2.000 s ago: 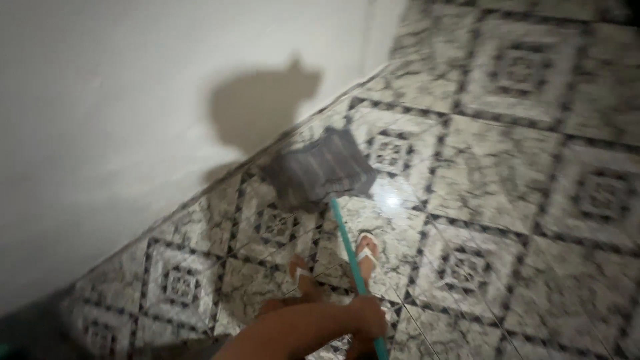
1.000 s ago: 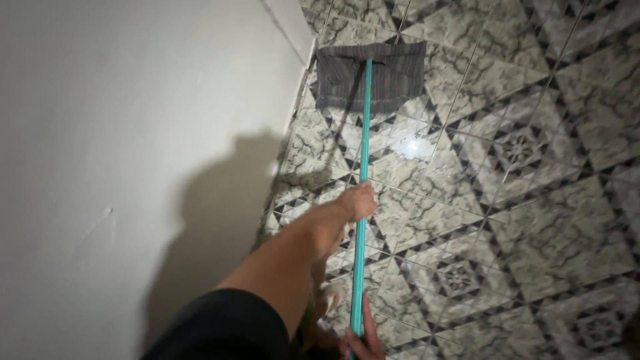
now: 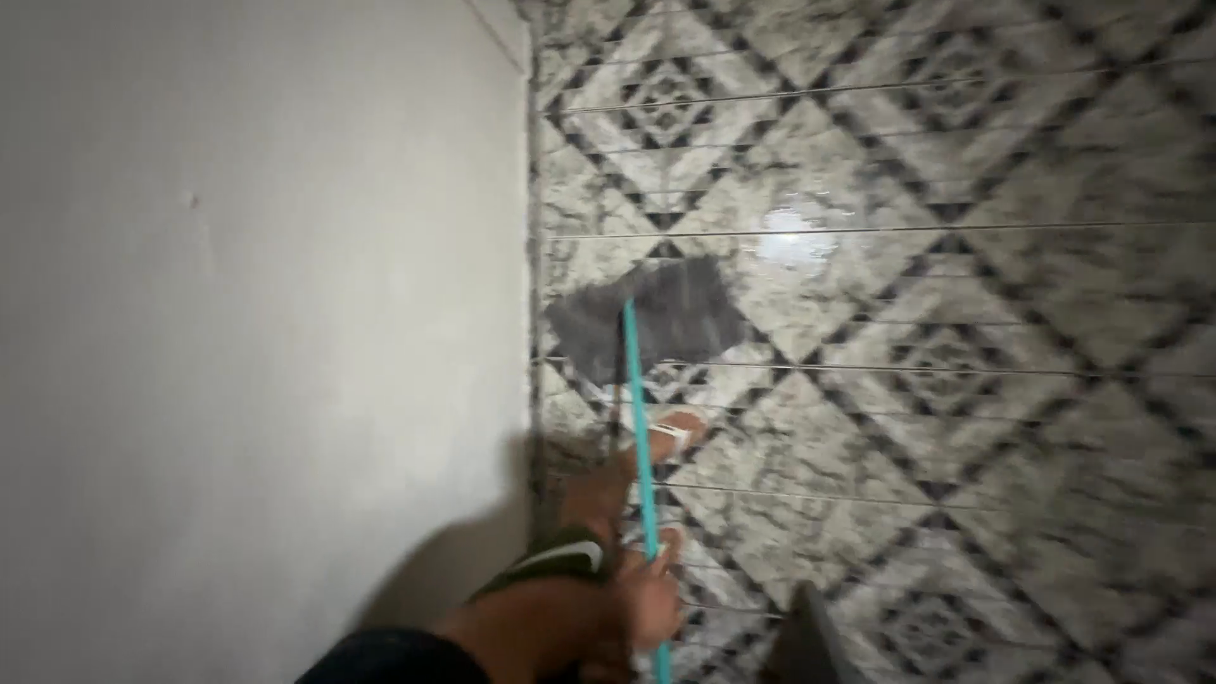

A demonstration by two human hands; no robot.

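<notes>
My left hand (image 3: pixel 655 598), blurred, is closed around the teal handle (image 3: pixel 639 408) of a floor squeegee or mop near the bottom centre. The handle runs up to a dark grey striped cloth (image 3: pixel 679 318) spread on the tiled floor beside the wall. Whatever head lies beneath the cloth is hidden. My right hand cannot be made out, and the handle leaves the view at the bottom edge.
A white wall (image 3: pixel 285 285) fills the left side and meets the patterned tile floor (image 3: pixel 883 418). My foot in a white-strapped flip-flop (image 3: pixel 676 432) stands just below the cloth. A dark, blurred object (image 3: pixel 807 641) juts in at the bottom right.
The cloth lay farther ahead of my feet a second ago and is now drawn back close to them. My right hand, lower on the handle then, is no longer visible. The view has turned.
</notes>
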